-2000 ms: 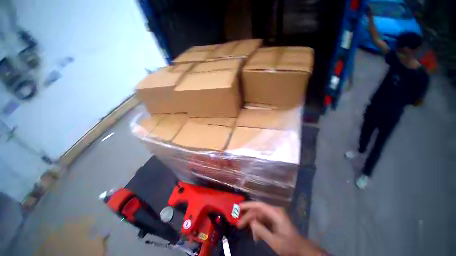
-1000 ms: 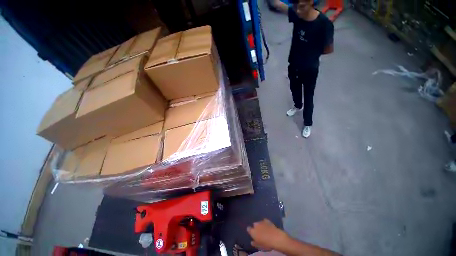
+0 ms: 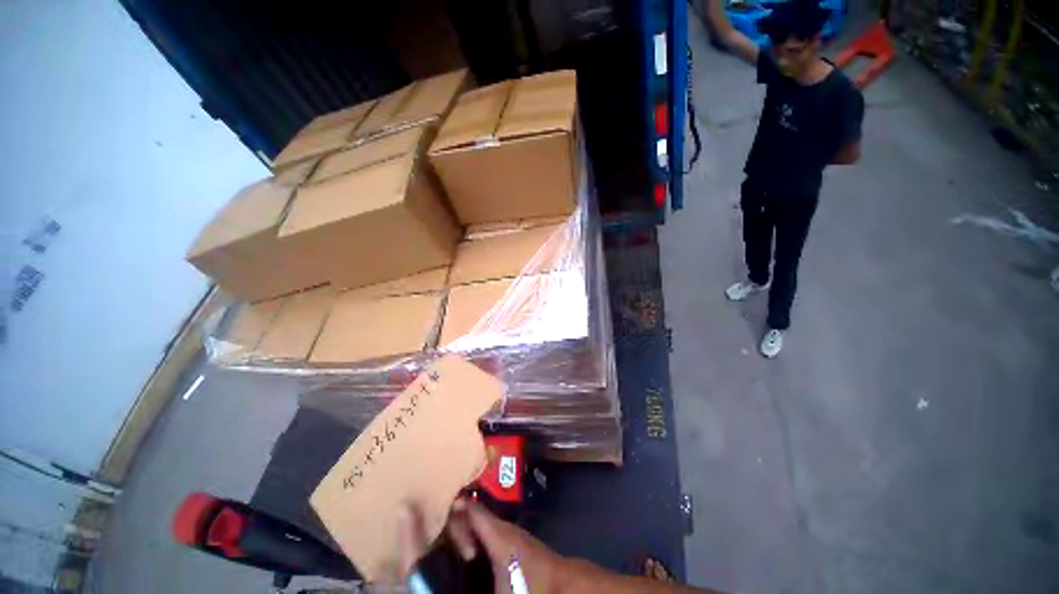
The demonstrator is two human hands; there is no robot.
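A torn brown cardboard tally sheet point(image 3: 401, 464) with handwritten figures is tilted in front of the pallet truck. My right hand point(image 3: 494, 543) comes in from the lower right, its fingers closed at the sheet's lower right edge. Blurred fingers also show over the sheet's bottom part; I cannot tell if they are my left hand. No marker can be made out. The red pallet truck body point(image 3: 505, 470) is partly hidden behind the sheet, and its black and red tiller handle point(image 3: 221, 528) is at the lower left.
Brown cartons point(image 3: 366, 197) are stacked on a load in stretch wrap point(image 3: 586, 302) at the truck box's open rear point(image 3: 662, 104). A dark lettered platform point(image 3: 650, 406) lies under it. A person point(image 3: 801, 139) in dark clothes stands right. A white wall point(image 3: 105, 174) is left.
The cardboard sheet has come into view in front of the truck body. My right hand has moved left to its edge. The view has shifted, so the load appears further right than one second ago.
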